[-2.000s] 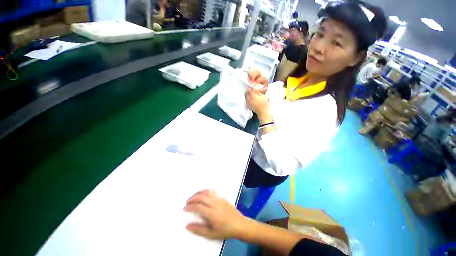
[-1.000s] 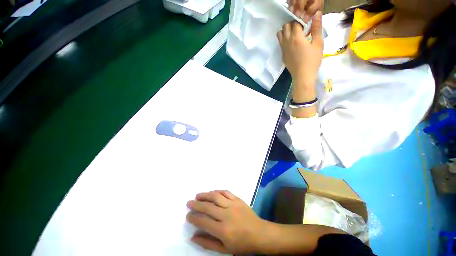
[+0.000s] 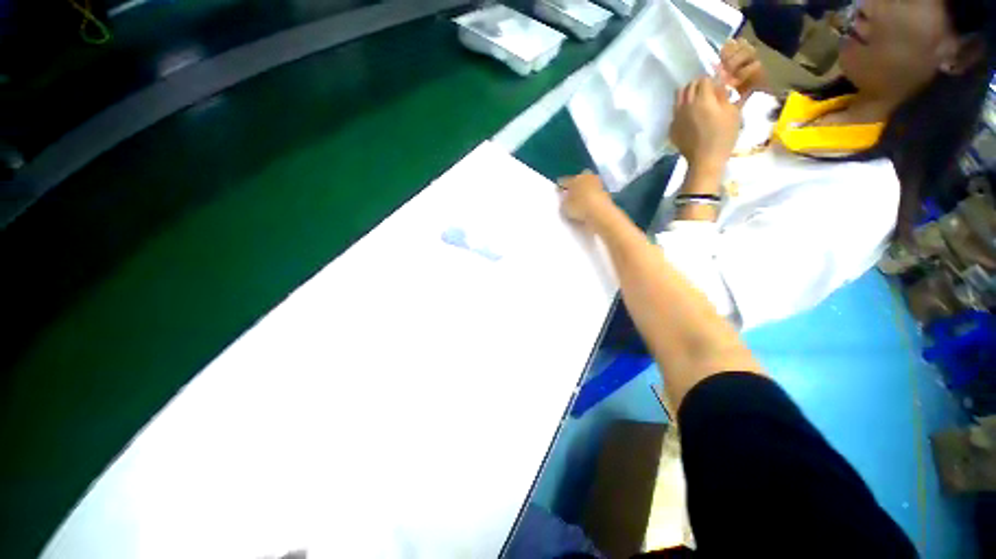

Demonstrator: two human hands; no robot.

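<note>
A small blue-grey shape, perhaps part of a white handheld device (image 3: 472, 242), lies on the white tabletop (image 3: 360, 360); its white parts blend into the surface. My right hand (image 3: 584, 199) is stretched out, with a bare forearm and dark sleeve, to the far right corner of the tabletop, right of that shape. Its fingers are bent and small in view; whether they hold anything is unclear. My left hand is not in view. A small dark spot at the bottom edge is cut off and unclear.
A person in a white shirt (image 3: 797, 218) stands beyond the far right corner, holding a white moulded tray (image 3: 639, 98). White trays (image 3: 508, 38) lie on the green conveyor (image 3: 273, 186). An open carton (image 3: 623, 491) is on the blue floor, right of the table.
My right hand has moved from the near right part of the tabletop forward to its far corner. The view has shifted; the blue-grey shape appears further right and higher.
</note>
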